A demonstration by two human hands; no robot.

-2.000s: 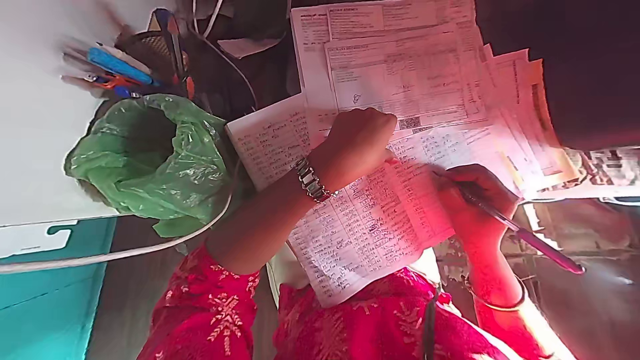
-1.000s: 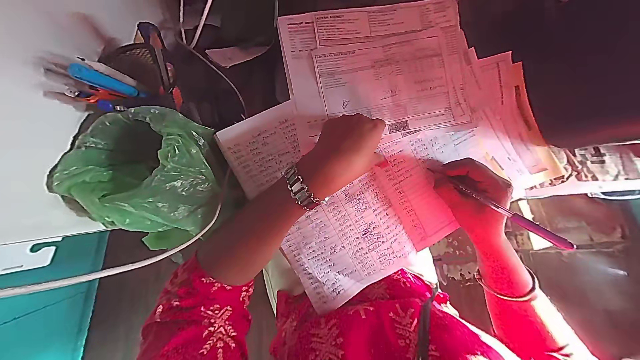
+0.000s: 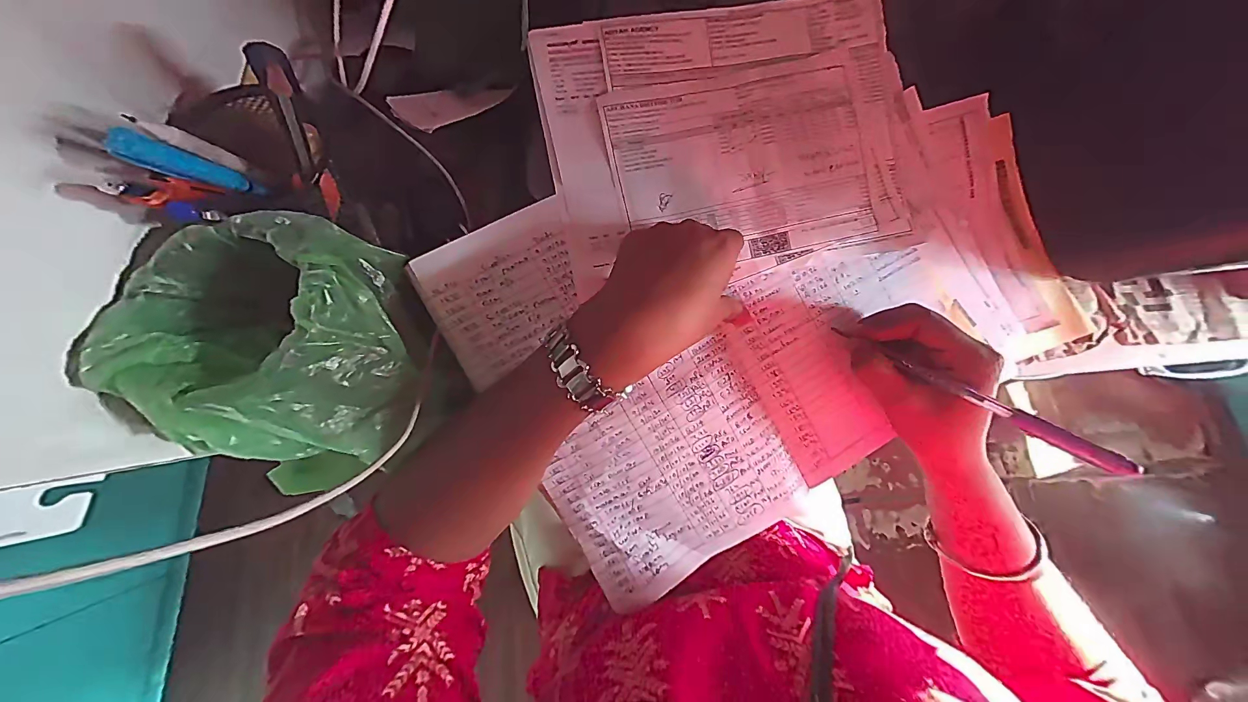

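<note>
My left hand (image 3: 668, 292), with a metal watch (image 3: 577, 370) on its wrist, rests closed on a stack of papers; its fingertips are hidden, so I cannot tell whether it grips anything. My right hand (image 3: 926, 375) holds a dark pen (image 3: 1038, 429), its tip end over the lined sheets. Under both hands lies a handwritten lined sheet (image 3: 673, 487), its right part lit red. Another handwritten page (image 3: 507, 283) shows left of my left hand. Printed bills (image 3: 741, 156) lie beyond my hands.
A bin lined with a green plastic bag (image 3: 341, 380) stands at the left, with a white cable (image 3: 263, 522) passing in front. Behind it, a mesh holder (image 3: 234, 117) has scissors and pens, including a blue one (image 3: 180, 161). More loose papers (image 3: 985, 214) fan out at the right.
</note>
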